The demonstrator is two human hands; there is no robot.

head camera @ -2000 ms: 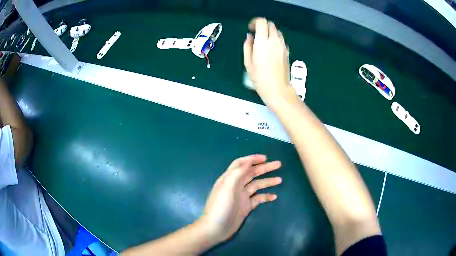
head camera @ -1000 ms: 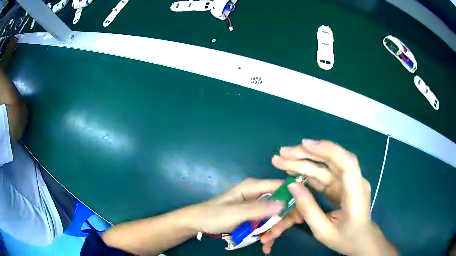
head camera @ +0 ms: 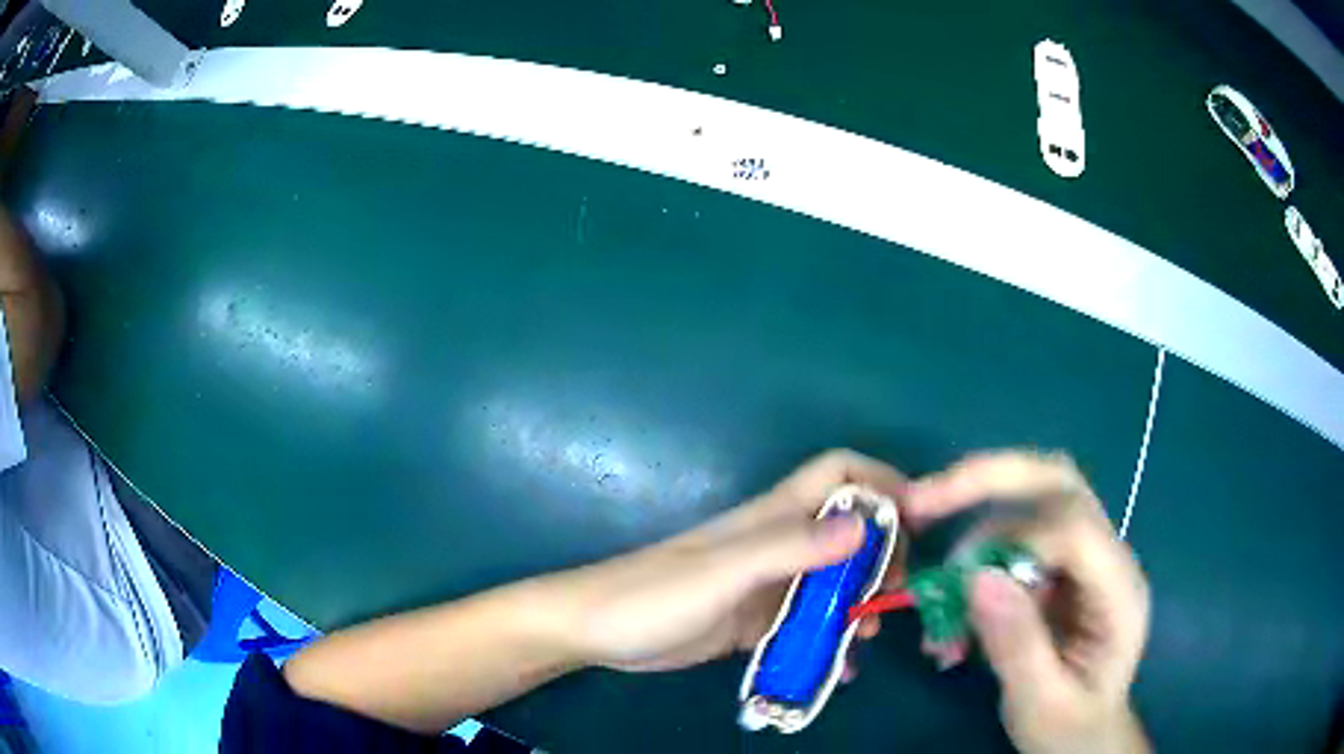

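My left hand (head camera: 737, 567) holds a white housing shell (head camera: 756, 710) at the lower centre, open side up, with the thumb on the upper end of the blue battery (head camera: 808, 626) inside it. My right hand (head camera: 1054, 589) is just right of the shell and grips a green circuit board (head camera: 958, 594) between thumb and fingers. The board is outside the shell and blurred. Red wires (head camera: 884, 604) run from the battery side to the board. A small shiny grey part shows on the board by the right thumb.
A white rail (head camera: 590, 121) crosses beyond the green work surface (head camera: 442, 324). On the belt lie a white cover plate (head camera: 1058, 111), a shell with a blue battery (head camera: 1250, 140) and another cover plate (head camera: 1313, 255). Another person's arm (head camera: 27, 302) is at the left edge.
My right hand first reached over the belt, then came back to the shell. The green board, lying along the shell a second ago, is now lifted out to the right, exposing the battery.
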